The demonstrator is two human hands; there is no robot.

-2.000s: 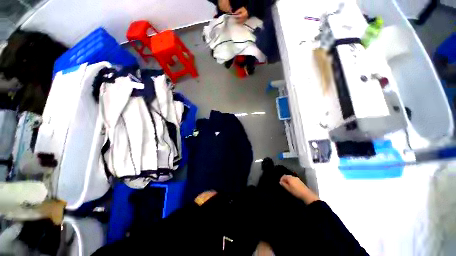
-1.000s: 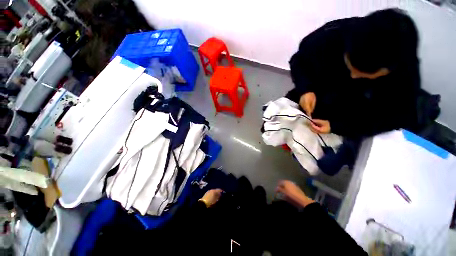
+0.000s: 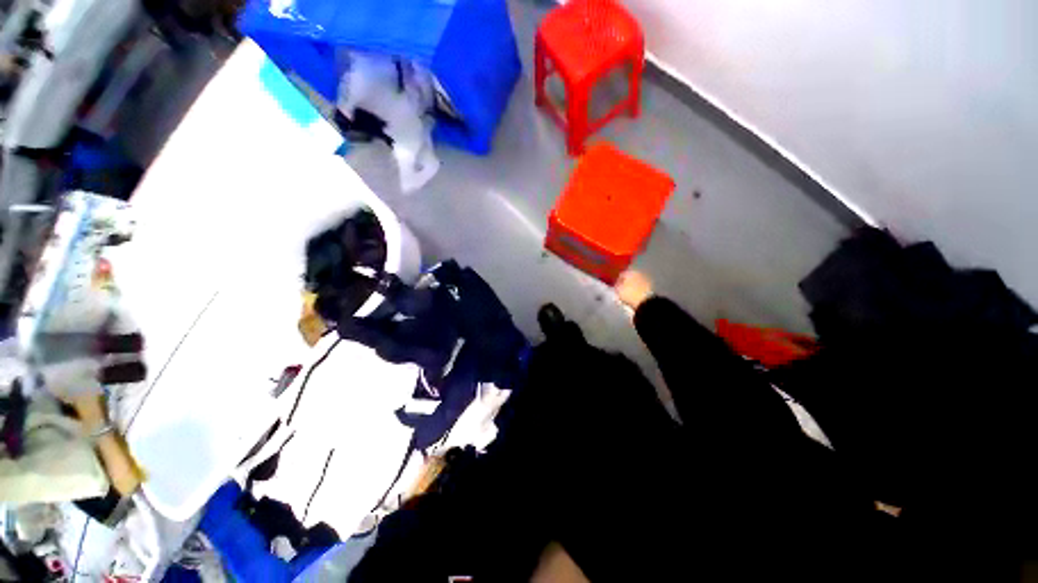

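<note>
My right hand (image 3: pixel 633 289) is at the near lower corner of a red-orange plastic stool (image 3: pixel 616 198) and appears to grip it; the fingers are small and blurred. The stool looks tilted and its legs are barely visible. My left hand (image 3: pixel 429 474) is low beside the white-and-navy garments (image 3: pixel 353 416), partly hidden by dark cloth or my sleeve. Whether it holds anything cannot be told. The garments lie in a pile with navy parts towards the back and thin dark piping across the white cloth.
A second red stool (image 3: pixel 590 63) stands near the wall. A blue crate (image 3: pixel 478 68) with pale cloth is behind the white table (image 3: pixel 205 262). Blue plastic (image 3: pixel 245 541) shows below the pile. A person in black (image 3: pixel 911 376) is close on the right, with a red-orange object (image 3: pixel 765 342) alongside.
The view has turned and moved closer to the stools. My right hand has reached forward to the nearer stool, which now looks tilted. My left hand is lower and less visible beside the pile.
</note>
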